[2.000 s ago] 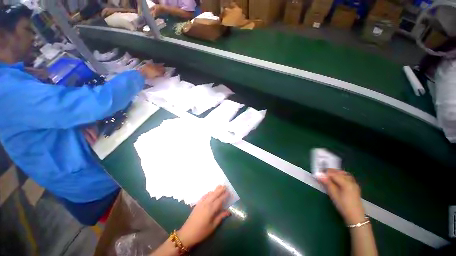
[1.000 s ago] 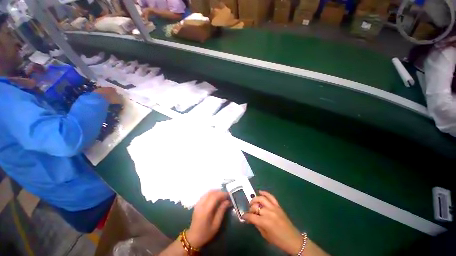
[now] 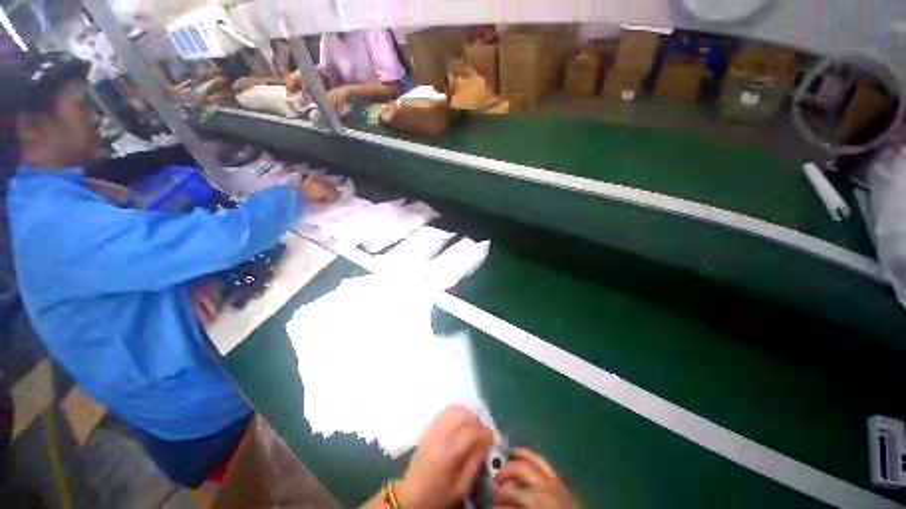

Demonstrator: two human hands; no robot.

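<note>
A white device (image 3: 496, 463) is between my two hands at the bottom of the view, beside the glaring stack of empty bags (image 3: 373, 363). My left hand (image 3: 452, 452) has its fingers closed at the bag edge and the device's left side; whether it grips the bag or the device is hidden. My right hand (image 3: 533, 483) holds the device from the right and is cut off by the bottom edge. Another white device (image 3: 887, 449) lies on the belt at the far right. Bagged units (image 3: 460, 260) lie beyond the stack.
A white guide rail (image 3: 616, 386) runs between bench and belt (image 3: 636, 308). A person in blue (image 3: 129, 298) stands at left by a pale board (image 3: 273, 304), black parts and a blue bin (image 3: 177, 187), one arm reaching to the bagged units. A brown carton (image 3: 263, 472) is below the bench.
My right hand brought a device from the belt to my left hand at the stack. Both hands and the device now sit lower in view. The neighbour's hand has moved back to the bagged units.
</note>
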